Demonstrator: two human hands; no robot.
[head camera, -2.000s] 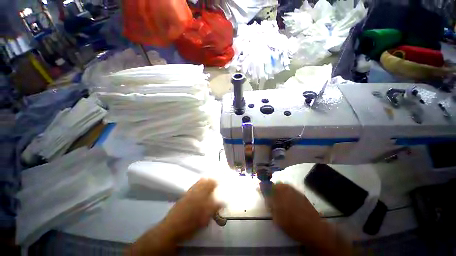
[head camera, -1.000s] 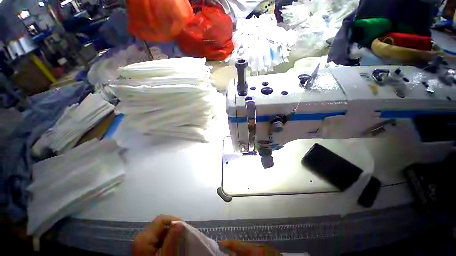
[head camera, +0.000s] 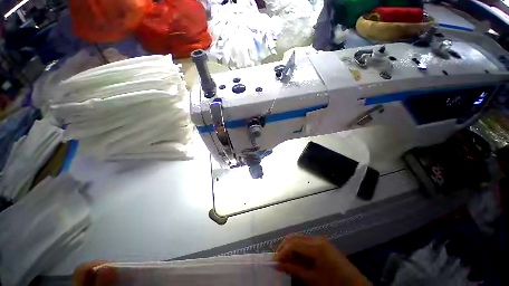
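Observation:
A white fabric piece (head camera: 195, 270) lies stretched between my two hands at the table's front edge, its lower part cut off by the picture's bottom. My left hand (head camera: 96, 274) holds its left end and is partly cut off. My right hand (head camera: 312, 258) grips its right end with fingers and thumb. The white sewing machine (head camera: 268, 106) with a blue stripe stands beyond the hands. Its presser foot area (head camera: 254, 166) is over the brightly lit bed (head camera: 273, 187), away from the fabric.
A tall stack of white pieces (head camera: 125, 109) stands left of the machine head, a lower bundle (head camera: 44, 223) at far left. A black phone (head camera: 327, 162) and a small black object (head camera: 368, 183) lie on the bed. Orange-red bags (head camera: 174, 28) and loose white pieces (head camera: 243, 33) are behind.
My hands have left the needle area and come to the front edge, where the white piece is now spread out between them. The view has turned to the right.

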